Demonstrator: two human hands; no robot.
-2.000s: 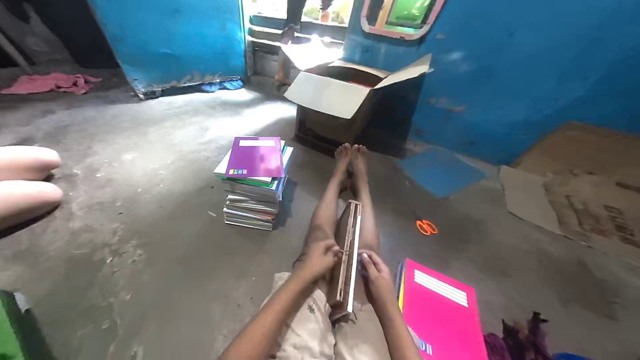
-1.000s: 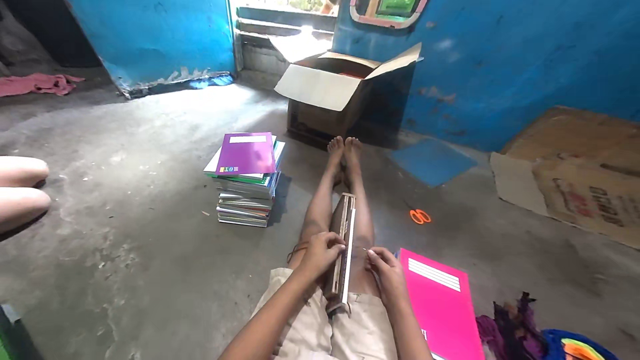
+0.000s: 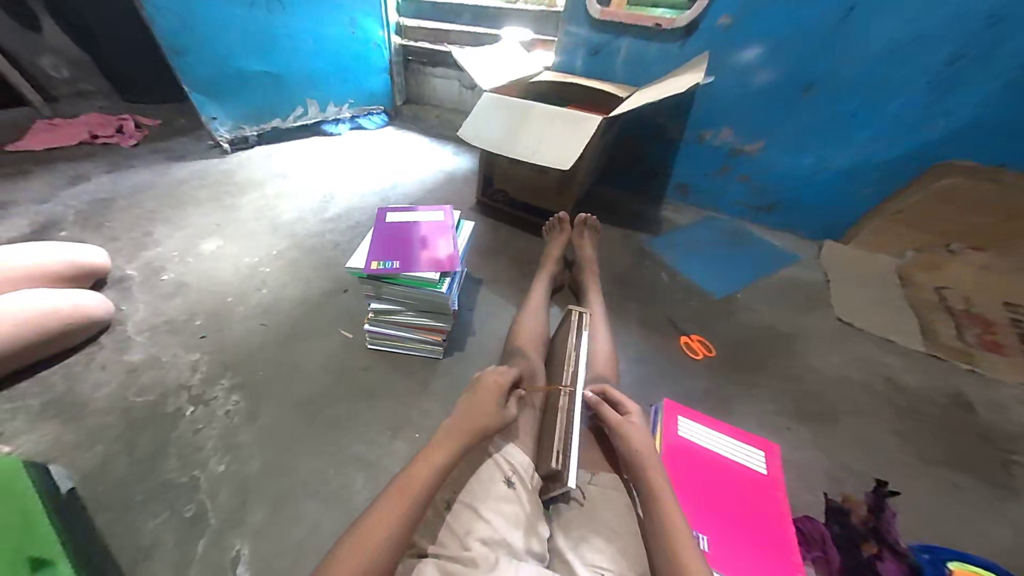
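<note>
A long narrow wooden frame or box [image 3: 566, 400] with a white strip along its right side lies lengthwise on my lap between my legs. My left hand [image 3: 486, 400] is left of it, its fingers closed on one end of a thin orange-brown cord [image 3: 544, 389] that stretches across to the wooden piece. My right hand [image 3: 616, 412] is at the piece's right edge, thumb and forefinger close together at the white strip; whether they pinch the cord's other end cannot be told. A pink notebook [image 3: 732, 480] tops a pile beside my right forearm.
A stack of notebooks with a purple one [image 3: 414, 240] on top stands left of my shins. An open cardboard box [image 3: 532, 128] is beyond my feet. Orange-handled scissors [image 3: 697, 346], a blue sheet [image 3: 720, 254] and flattened cardboard [image 3: 936, 272] lie right. Another person's knees [image 3: 56, 296] show left.
My left hand has moved left, away from the wooden piece, and a cord now shows stretched between them. My right hand stays near the piece's right edge.
</note>
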